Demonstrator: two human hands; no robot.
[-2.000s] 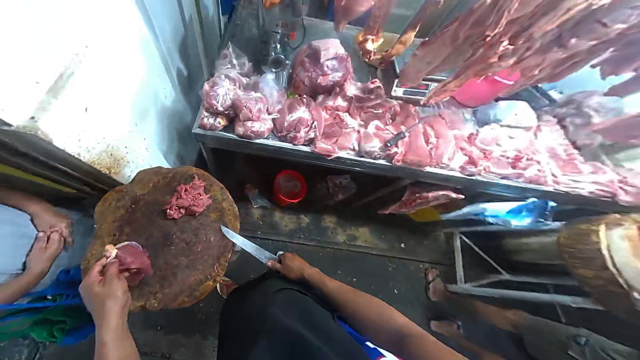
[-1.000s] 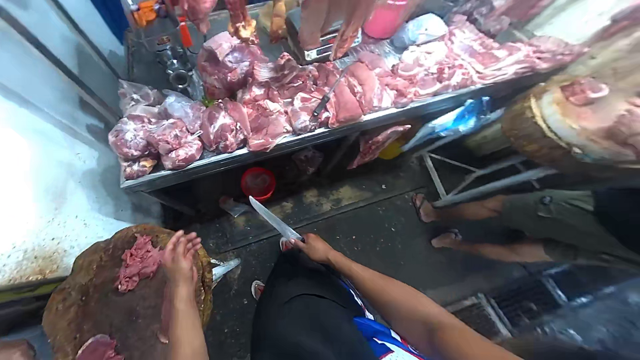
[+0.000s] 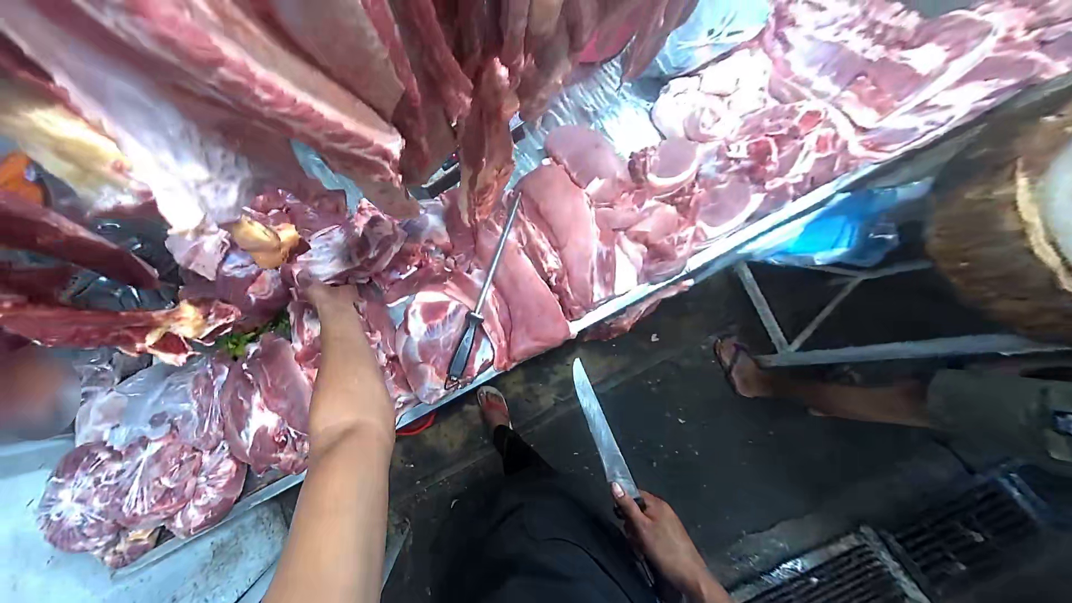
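My right hand (image 3: 653,523) grips the dark handle of a long knife (image 3: 601,427), its blade pointing up and away over the floor. My left arm reaches over the counter, and my left hand (image 3: 328,295) is among raw meat pieces (image 3: 243,276), its fingers hidden. Right of that arm, a sharpening steel (image 3: 486,297) with a black handle lies across the meat slabs. Bagged meat (image 3: 142,481) sits at the counter's left end. Large cuts of meat (image 3: 335,92) hang above, in front of my head.
The counter's metal edge (image 3: 636,295) runs diagonally up to the right. A blue plastic bag (image 3: 837,230) is below it, by a metal frame (image 3: 825,314). At right are a round wooden block (image 3: 997,226) and another person's leg (image 3: 804,395). A floor grate (image 3: 837,574) lies at lower right.
My left hand has moved from above the chopping block to the meat on the counter. The knife remains in my right hand. The view has moved closer to the counter.
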